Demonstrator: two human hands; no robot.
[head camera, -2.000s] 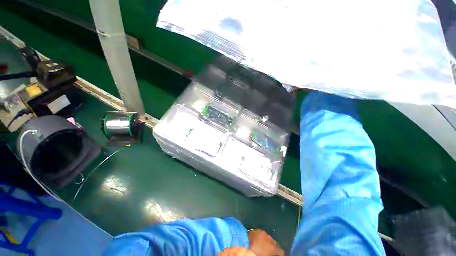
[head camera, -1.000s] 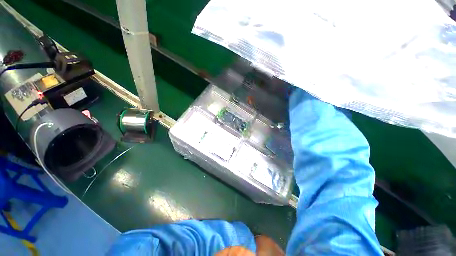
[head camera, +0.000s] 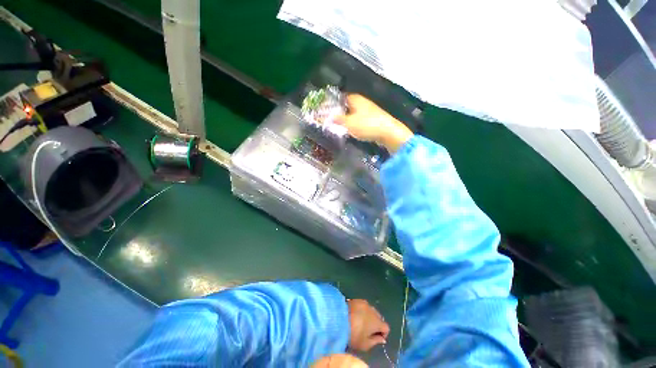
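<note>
My right hand (head camera: 374, 123) is shut on a crinkly clear bag (head camera: 325, 109) with green and pinkish bits, above the back of the tray stack. The stack of clear blister trays (head camera: 306, 215) stands on the bench; green boards (head camera: 284, 171) show in its pockets. My left hand (head camera: 368, 327) is low at the bottom centre, fingers curled. A thin cord (head camera: 389, 353) runs down from its fingertips. A patch of skin beside it at the bottom edge is unclear.
A solder wire reel (head camera: 172, 152) stands left of the trays, its wire trailing forward. Further left are a grey hood with a dark mouth (head camera: 79, 187) and a dark station (head camera: 72, 100). A white post (head camera: 183, 72) rises behind the reel. Silvery-white sheeting (head camera: 460, 65) hangs above.
My right hand has come out from under the sheeting, moving left with the bag in it. My left hand shows more fully, slightly higher. The view has shifted a little.
</note>
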